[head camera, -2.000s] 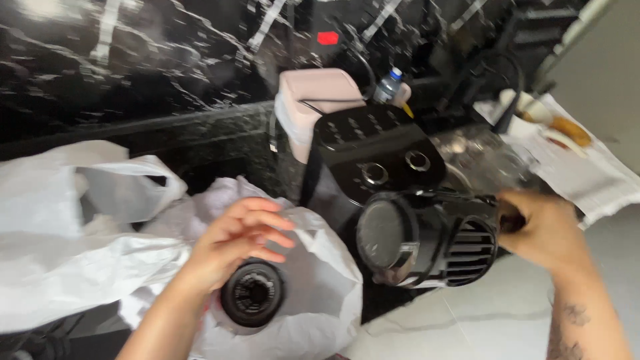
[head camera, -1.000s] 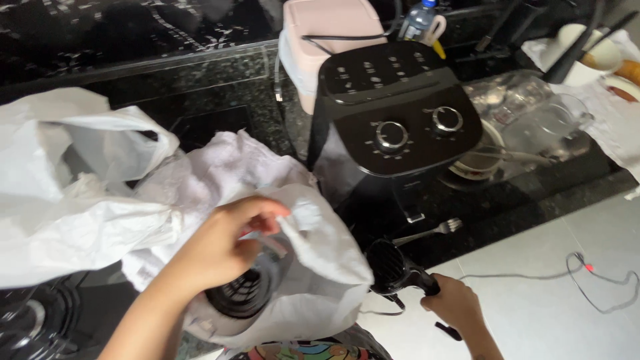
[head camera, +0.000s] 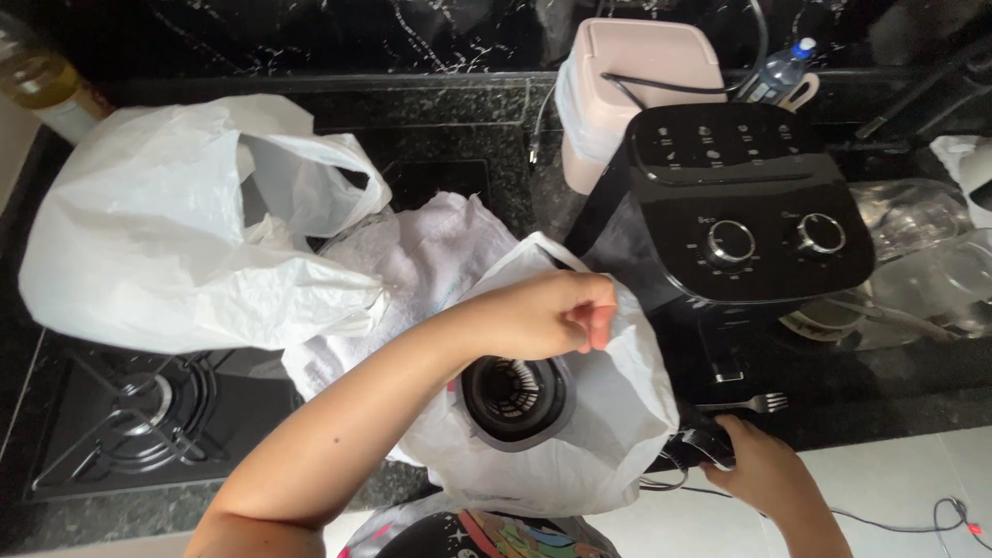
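My left hand (head camera: 570, 314) is curled at the rim of an open white plastic bag (head camera: 628, 372); whether its fingers pinch the plastic is not clear. Inside the bag, below that wrist, lies a round black slotted part (head camera: 511, 395) with a grey rim. At the bag's right edge my right hand (head camera: 748, 457) holds a black object (head camera: 701, 442), partly hidden by the bag and fingers. A fork (head camera: 756, 403) lies just above it. The black air fryer (head camera: 744, 209) with two knobs stands behind, its basket slot facing me.
A full white plastic bag (head camera: 155, 232) and a light towel (head camera: 442, 240) lie to the left, beside a gas burner (head camera: 147, 403). Behind stand a pink bin (head camera: 651, 54) and a blue-capped bottle (head camera: 783, 70). Clear containers (head camera: 930, 271) are at the right; a cable (head camera: 891, 528) trails over the floor.
My right hand has moved from beside the air fryer, where it held a black vented basket, down to the open bag's right edge. The view has shifted closer to the counter.
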